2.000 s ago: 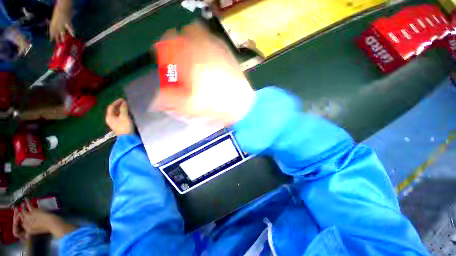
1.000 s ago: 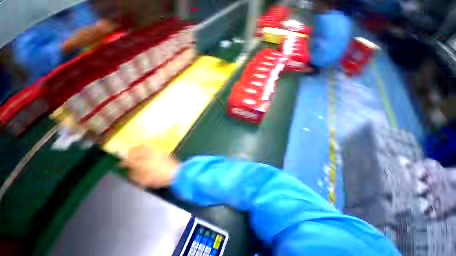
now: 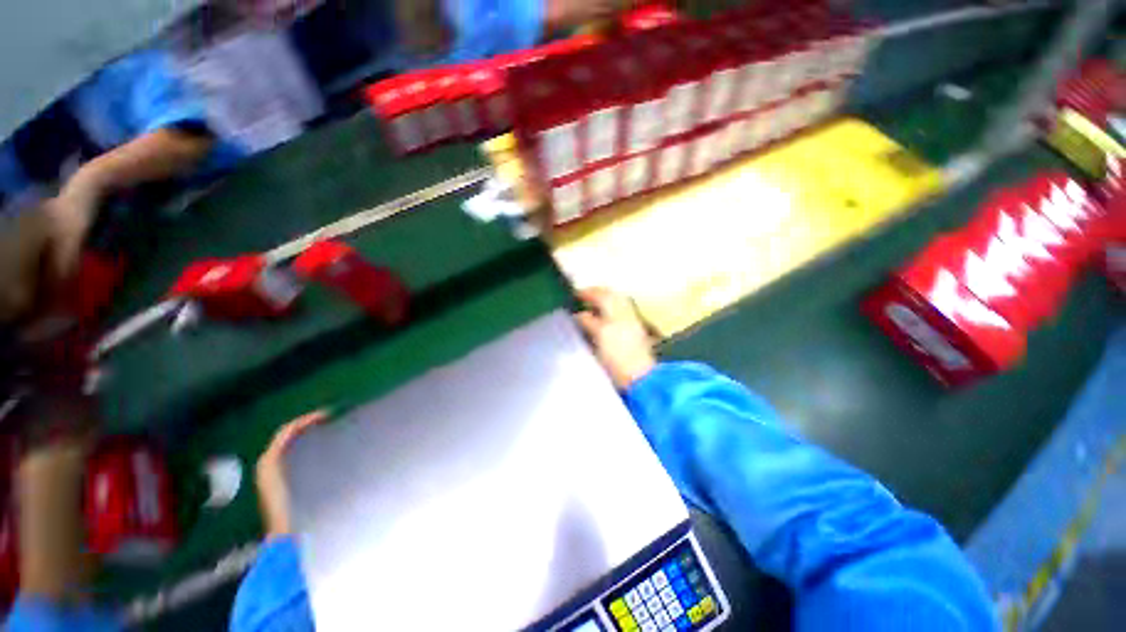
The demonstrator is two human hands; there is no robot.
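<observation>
The weighing scale (image 3: 457, 482) lies in front of me, its silver plate bare. Its keypad (image 3: 664, 602) shows at the bottom, with only a corner of the display beside it. My left hand (image 3: 287, 467) is at the plate's left edge, fingers along its far left corner. My right hand (image 3: 617, 336) is at the plate's far right corner, beside the yellow board. Both hands seem to rest on the scale's sides with no box in them; the fingertips are partly hidden or blurred.
Stacked boxes (image 3: 692, 124) stand in two layers on the yellow board (image 3: 741, 266). A row of red boxes (image 3: 975, 284) lies at right. Loose red boxes (image 3: 358, 282) lie on the green belt, with a paper scrap (image 3: 222, 480). Another worker's arm (image 3: 136, 161) reaches in at left.
The red box that was in my right hand over the plate is gone. The view swung right and partly back. My left hand is in view again at the scale.
</observation>
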